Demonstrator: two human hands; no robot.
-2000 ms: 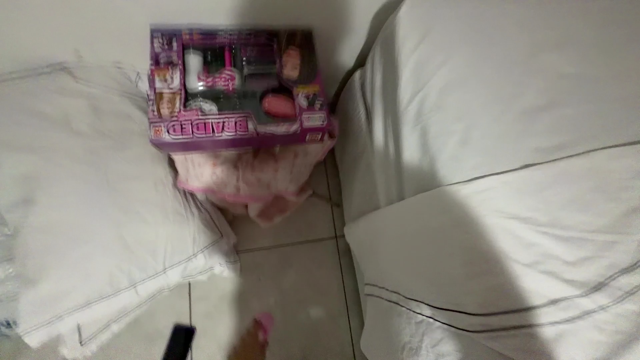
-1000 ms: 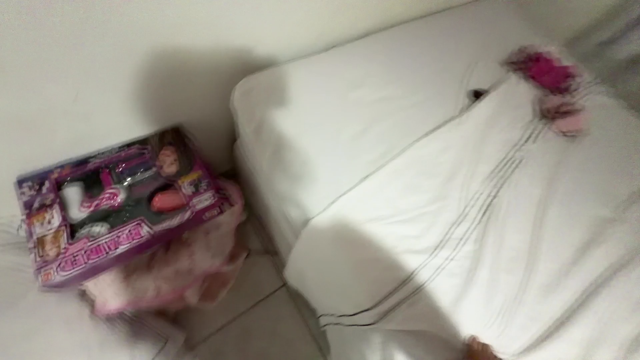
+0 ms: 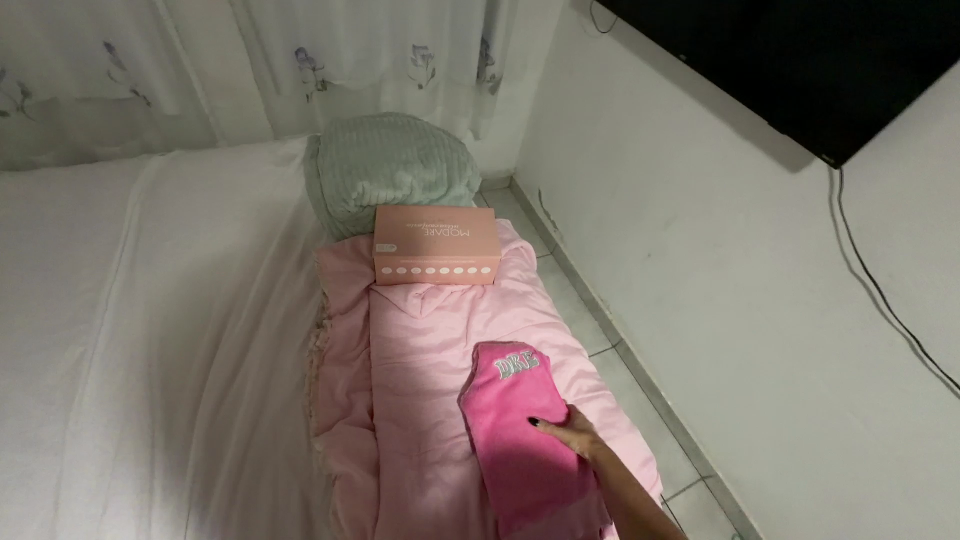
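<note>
My right hand (image 3: 571,431), with dark-painted nails, grips the right edge of a folded bright pink garment (image 3: 517,442) that bears silver-grey letters. The thumb lies on top of the cloth and the other fingers are hidden beneath it. Under the garment a pale pink quilt (image 3: 420,390) is spread along the side of the bed. A salmon-pink cardboard box (image 3: 436,244) with writing rests on the quilt's far part. Behind the box sits a folded grey-green ribbed blanket (image 3: 397,161). My left hand is out of view.
A bed with a wrinkled white sheet (image 3: 165,337) fills the left. Curtains with flower motifs (image 3: 360,45) hang behind it. A tiled floor strip (image 3: 622,375) runs between the quilt and the right wall. A black flat screen (image 3: 817,67) is mounted there, with a cable (image 3: 870,277) hanging down.
The view has swung from the boxed toy set and white bedding to the pink quilt and wall. My right hand now shows, holding the pink garment.
</note>
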